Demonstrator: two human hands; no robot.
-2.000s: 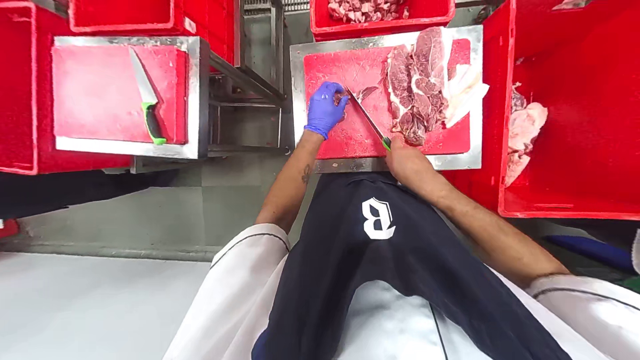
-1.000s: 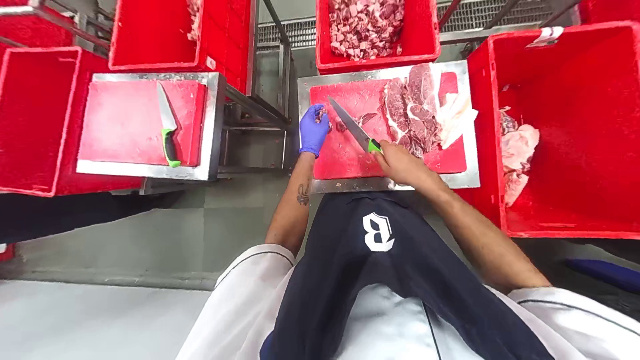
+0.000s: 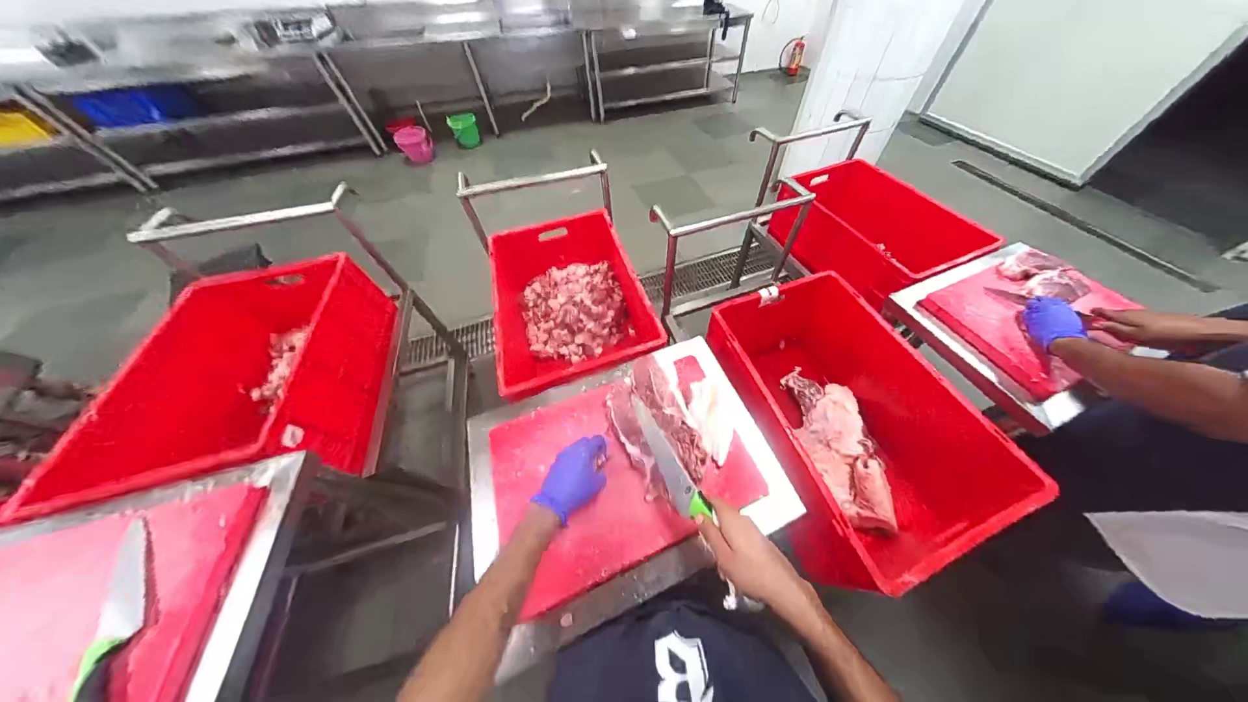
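My left hand (image 3: 573, 478), in a blue-purple glove, is over the left half of the red cutting board (image 3: 546, 575); a bit of meat shows at its curled fingertips. Bare, my right hand (image 3: 746, 556) grips the green handle of a butcher's knife (image 3: 666, 460) near the board's front right edge. The blade points away from me and lies over or against the slabs of raw meat (image 3: 663, 405). Beside them on the right is a pale strip of fat (image 3: 712, 414).
Beyond the board, a red crate (image 3: 624, 283) holds diced meat (image 3: 575, 310). Another red crate (image 3: 955, 487) with large pale pieces (image 3: 843, 448) stands right. At left are a crate (image 3: 175, 361) and a board with a second knife (image 3: 127, 585). A co-worker's gloved hand (image 3: 1053, 320) is at the far right.
The view has tilted up strongly, bringing in the room and a co-worker. My right hand has moved the knife from the bare middle of the board to the meat on the right.
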